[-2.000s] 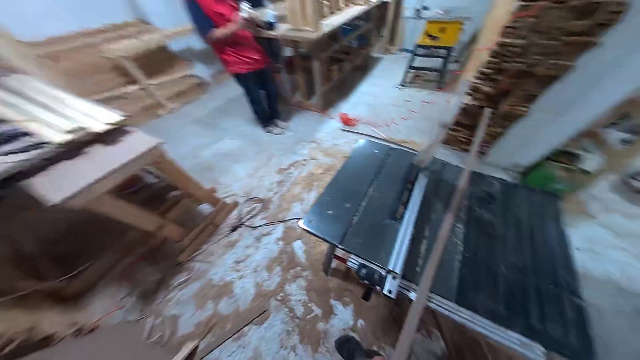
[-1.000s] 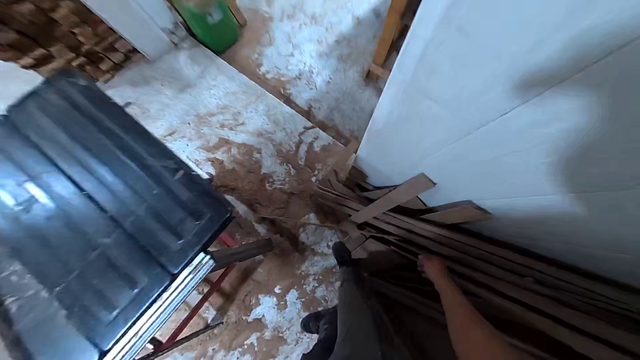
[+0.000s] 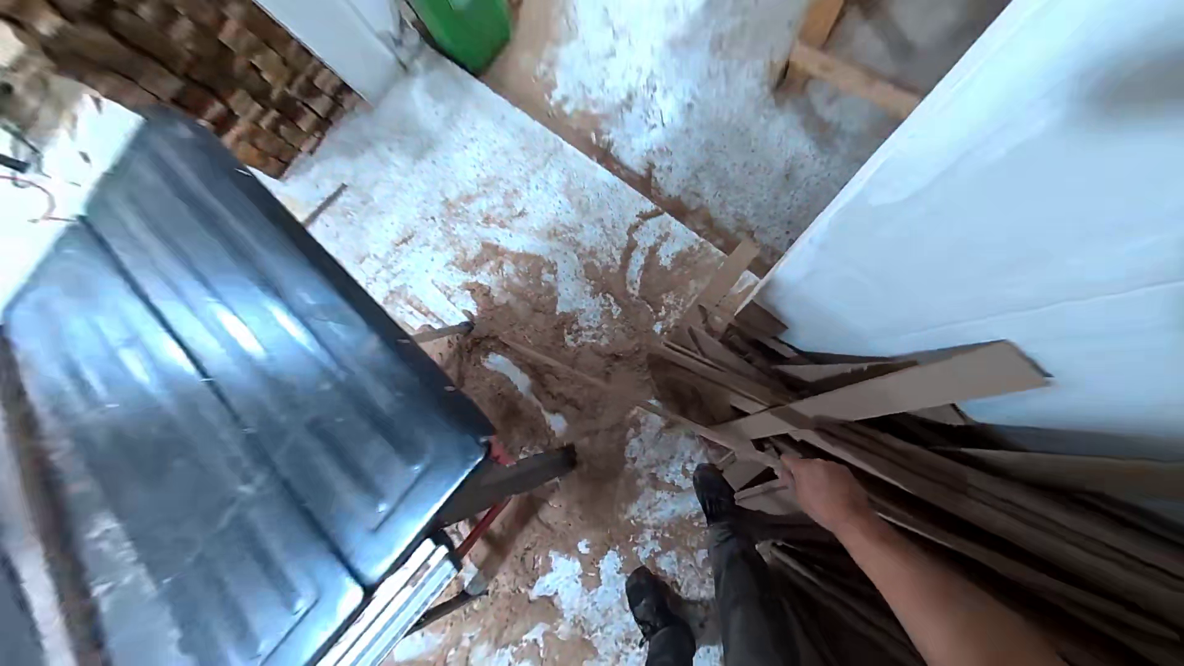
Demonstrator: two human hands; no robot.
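My right hand point(image 3: 825, 490) reaches in from the lower right, over a pile of long wooden strips point(image 3: 980, 499) beside the white wall panel. Its fingers are closed around the near end of a thin wooden strip point(image 3: 592, 377), which stretches up and left over the dusty floor. Close above the hand, a flat, wider board point(image 3: 911, 387) lies slanted across the pile. My left hand is out of view. At the left is the table saw's dark metal top point(image 3: 268, 370), with its pale rail at the lower edge.
Sawdust covers parts of the floor point(image 3: 518, 268). My shoes point(image 3: 652, 597) are between the saw and the pile. A dark bar point(image 3: 518, 476) juts from the saw's corner. Stacked wood pieces point(image 3: 268, 83), a green container point(image 3: 467, 28) and a wooden frame point(image 3: 851, 79) are farther off.
The view has swung from the saw and workshop to the wood pile by the wall. My right hand, at the pile one second ago, now grips a thin strip there.
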